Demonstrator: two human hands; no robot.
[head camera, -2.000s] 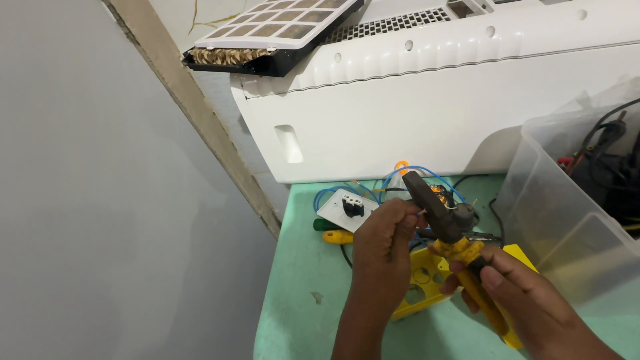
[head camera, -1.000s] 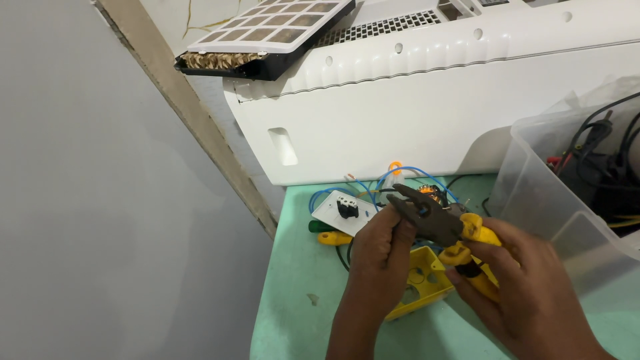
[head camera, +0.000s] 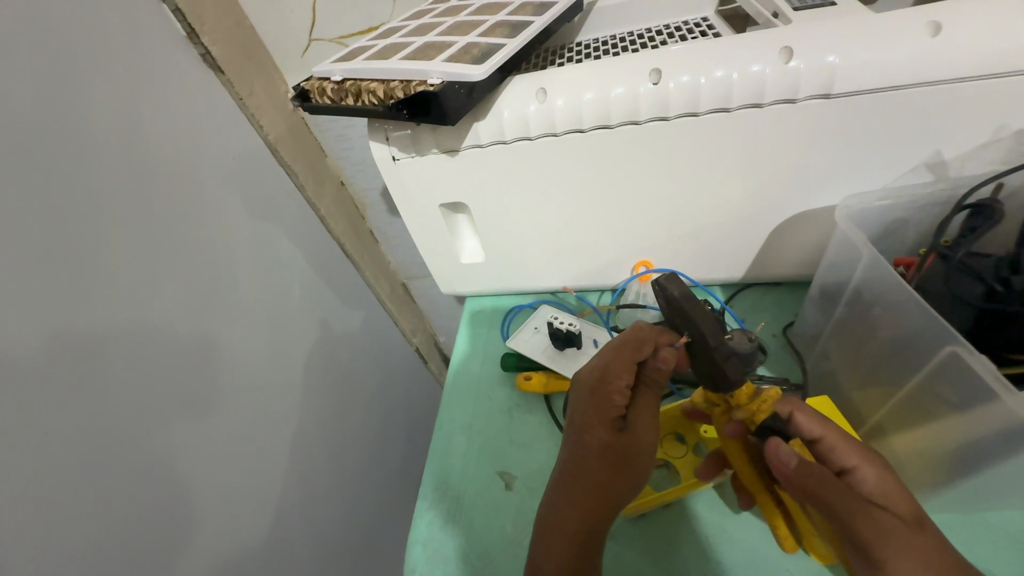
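My left hand (head camera: 620, 408) pinches the end of a thin wire (head camera: 682, 342), whose bare copper strands show at the fingertips. Beside them is the dark steel head of a pair of combination pliers (head camera: 704, 336), its jaws close together. My right hand (head camera: 816, 472) is wrapped around the yellow handles. Below the hands lies a yellow plastic electrical box (head camera: 680, 448), partly hidden. Left of the pliers a white wall plate (head camera: 552, 340) with a black module lies on blue wires (head camera: 520, 314), next to a yellow screwdriver handle (head camera: 542, 382) and a green handle (head camera: 520, 362).
A translucent plastic bin (head camera: 880, 320) with dark cables stands at the right on the green table (head camera: 472, 480). Behind is a large white appliance housing (head camera: 608, 192), with a framed filter (head camera: 448, 48) on its top left. An orange ring (head camera: 642, 270) lies near its base.
The pliers' jaws, spread apart one second ago, are now close together. My right hand has turned the pliers so that their head points more upward.
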